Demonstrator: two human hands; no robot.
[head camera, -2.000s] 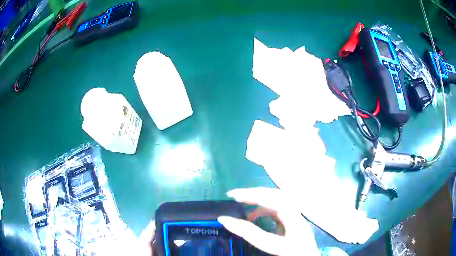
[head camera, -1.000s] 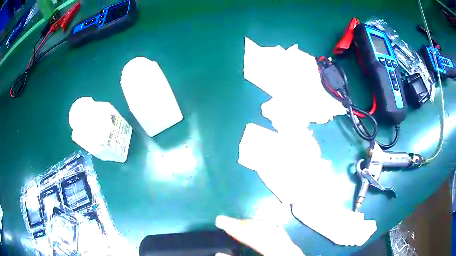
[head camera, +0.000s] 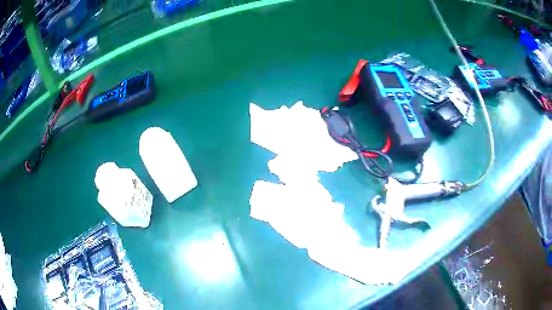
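Neither of my hands is in the picture. White ragged wiping cloths (head camera: 302, 200) lie on the green bench in front of me. A silver air blow gun (head camera: 393, 209) lies against their right side, its hose curving up to the right. Two white squat bottles lie left of the cloths, one with print (head camera: 125, 197) and one plain (head camera: 166, 163). A clear plastic tray of black lens frames (head camera: 91, 266) is at the lower left, cut off by the bottom edge.
A battery tester (head camera: 396, 109) with coiled leads lies beyond the blow gun. Another tester (head camera: 124, 95) with red and black clamps is at the far left. A third tester (head camera: 484, 77) is at the far right. A cardboard box (head camera: 514, 260) with clear film stands below the bench edge.
The tester and my hand at the bottom have gone out of the picture. The view has shifted, so the bench things sit lower, and more of the far green rail shows.
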